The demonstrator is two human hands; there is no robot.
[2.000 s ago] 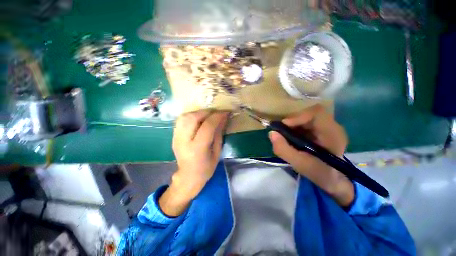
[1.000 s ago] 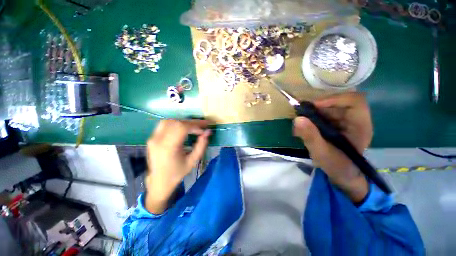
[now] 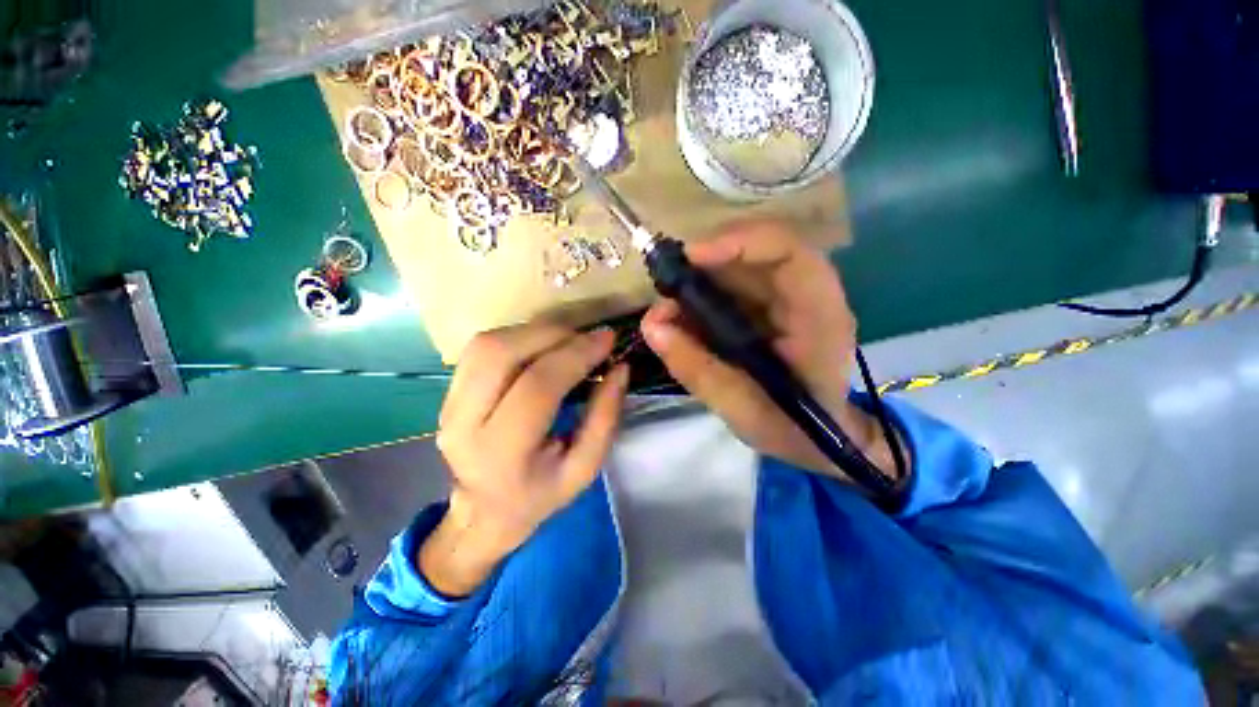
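My right hand (image 3: 773, 332) holds the black soldering iron (image 3: 753, 352); its metal tip points up-left at the white disc (image 3: 597, 140) beside the heap of copper ring parts (image 3: 476, 97). My left hand (image 3: 525, 414) is at the board's near edge with thumb and fingertips nearly together around something thin and small, too small to make out. The solder wire (image 3: 318, 370) runs from the spool (image 3: 49, 362) to the left hand. A few tiny terminals (image 3: 587, 257) lie on the tan board (image 3: 456, 297) below the heap.
Small components (image 3: 191, 173) lie piled on the green mat (image 3: 276, 90). A few rings (image 3: 329, 283) sit apart left of the board. A round white tub (image 3: 856, 83) holds silver shavings. The clear hood's rim (image 3: 345, 42) is above the heap. Tweezers (image 3: 1062, 90) lie at right.
The view has shifted and tilted, moving the bench things left. My left fingertips are closer to the right hand. The iron's tip stays near the white disc, as one second ago.
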